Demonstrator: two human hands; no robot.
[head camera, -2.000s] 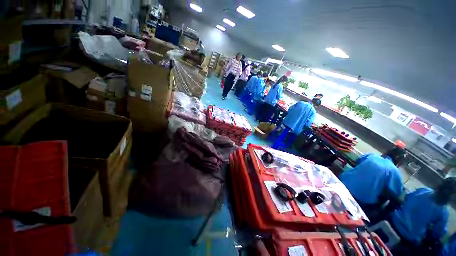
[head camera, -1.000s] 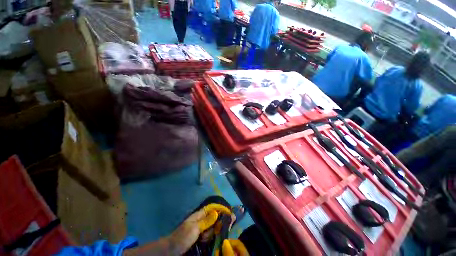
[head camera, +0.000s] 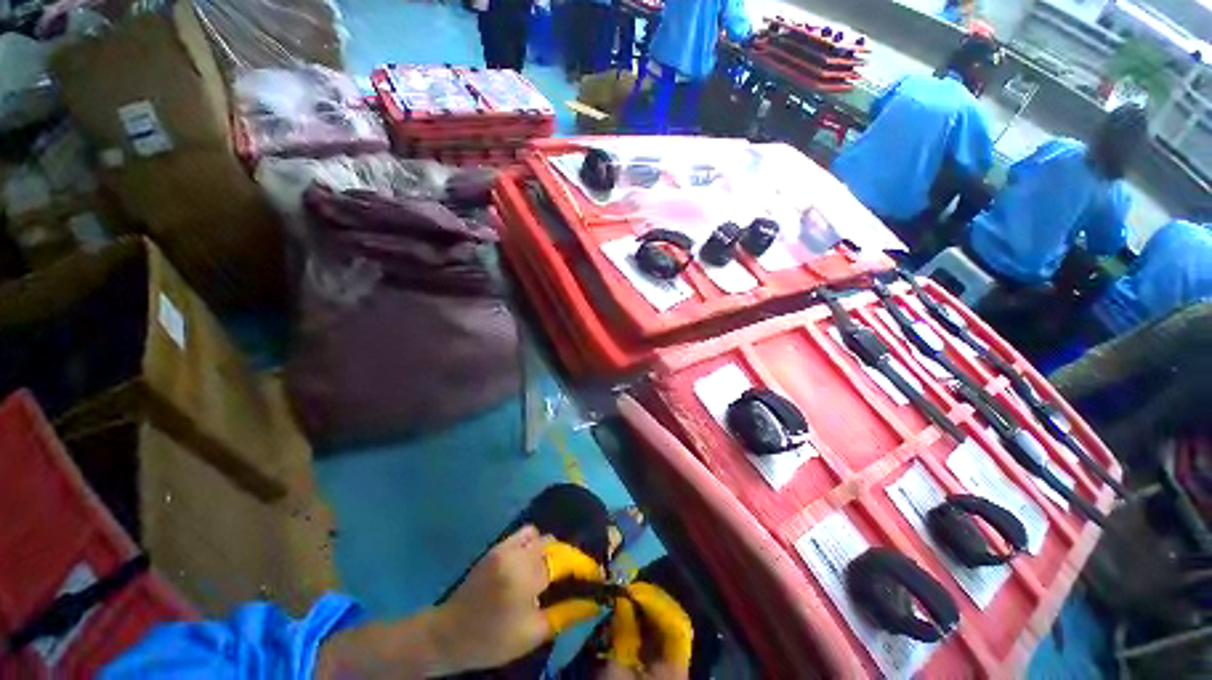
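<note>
My left hand (head camera: 499, 604), with yellow finger cots, reaches in from the bottom left. Its fingertips meet those of my right hand (head camera: 647, 627), also in yellow cots and partly cut off by the bottom edge. Both pinch a small, dark smartwatch part (head camera: 614, 585) over my lap; the fingers hide most of it. On the near red tray (head camera: 813, 494), closed ring-shaped smartwatches lie on white slips at the front left (head camera: 767, 423), front (head camera: 904, 594) and middle (head camera: 977, 530). Several open watches (head camera: 888, 369) lie flat along its far right side.
Another red tray (head camera: 625, 295) with watches under clear film (head camera: 784, 186) stands behind. A maroon bag heap (head camera: 399, 326) and cardboard cartons (head camera: 233, 492) are to the left, with a red tray (head camera: 60, 505) resting on them. Workers in blue smocks (head camera: 917, 140) sit at the right.
The view has swung down and right onto the near tray. Both hands have come into view at the bottom; since one second ago their fingertips have closed together and my right hand shows more.
</note>
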